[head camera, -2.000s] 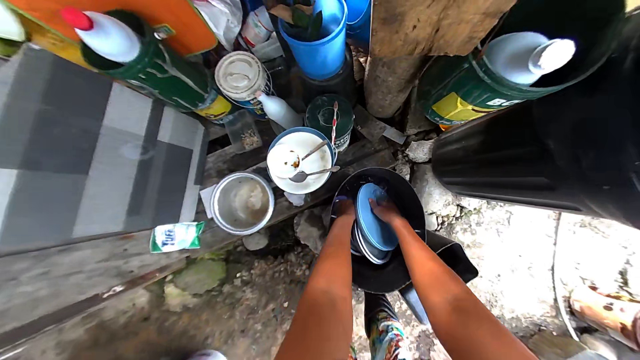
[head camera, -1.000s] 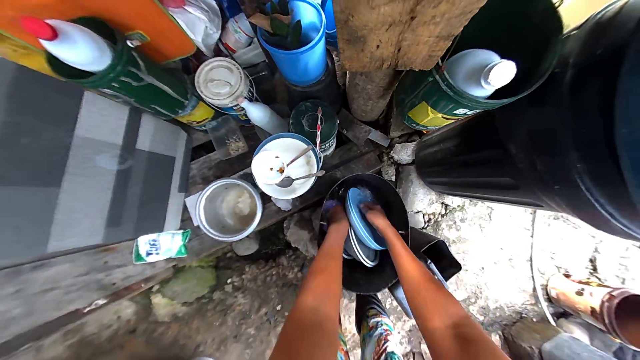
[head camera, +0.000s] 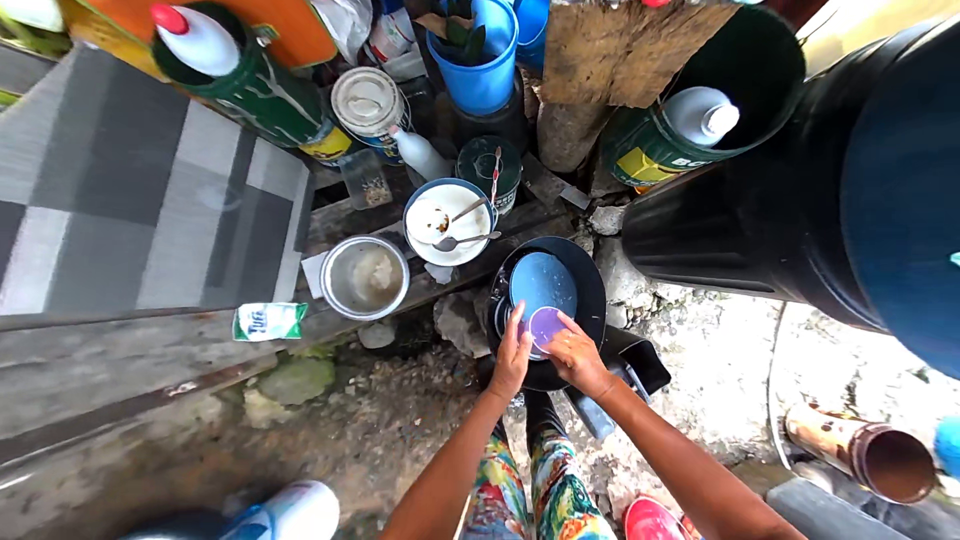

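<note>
Between both hands is a small round purple item [head camera: 547,328], a cup or lid, held over a black basin [head camera: 592,277]. My left hand [head camera: 512,354] touches its left side with fingers extended; my right hand [head camera: 576,354] grips its right side. Under it in the basin lies a blue plate [head camera: 541,281] speckled with drops, with the rims of other dishes at its left. On the wooden ledge up and left stand a white bowl with a blue rim [head camera: 457,256], holding a smaller dish and spoons [head camera: 466,241], and a metal pot [head camera: 365,277] with cloudy liquid.
A large black bin [head camera: 720,240] stands to the right. A black angular container [head camera: 637,352] touches the basin's right side. Behind the ledge are a lidded white pail [head camera: 367,101], a blue bucket [head camera: 480,82] and green buckets [head camera: 270,97]. A green-and-white packet [head camera: 268,322] lies left.
The hands were on the blue plate, which stood tilted over the other dishes; it now lies flatter in the basin. They have let it go and now have the purple item between them.
</note>
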